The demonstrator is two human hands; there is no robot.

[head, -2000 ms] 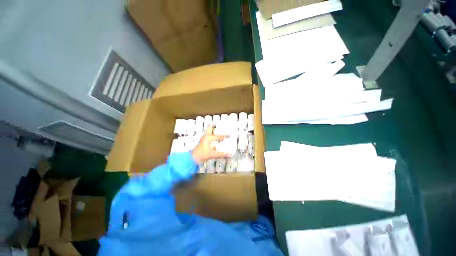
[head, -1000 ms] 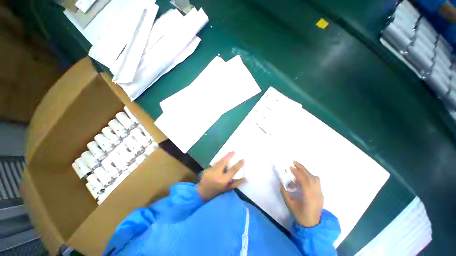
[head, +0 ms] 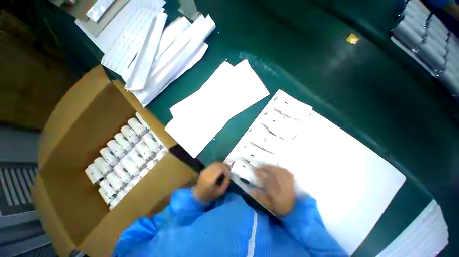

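A large white sheet (head: 347, 170) lies on the green bench in front of me. White cylindrical units (head: 269, 128) lie side by side along its left part. My left hand (head: 212, 181) is at the sheet's near left edge, fingers curled near a white unit (head: 240, 169). My right hand (head: 274, 186) is blurred and lies over the near end of the row, beside that unit. I cannot tell which hand grips it. The open carton (head: 70, 150) at left holds units in rows (head: 121, 155).
Blank white sheets (head: 216, 103) lie between carton and units. A messy pile of white papers (head: 161, 50) is at the upper left. More silvery units (head: 425, 37) are at the upper right. A stack of white sheets (head: 420, 236) is at the lower right. A yellow piece (head: 353, 39) lies beyond.
My right hand has moved left, from the middle of the sheet to near my left hand. The view has shifted slightly. Earlier, a hand was inside the carton over the units.
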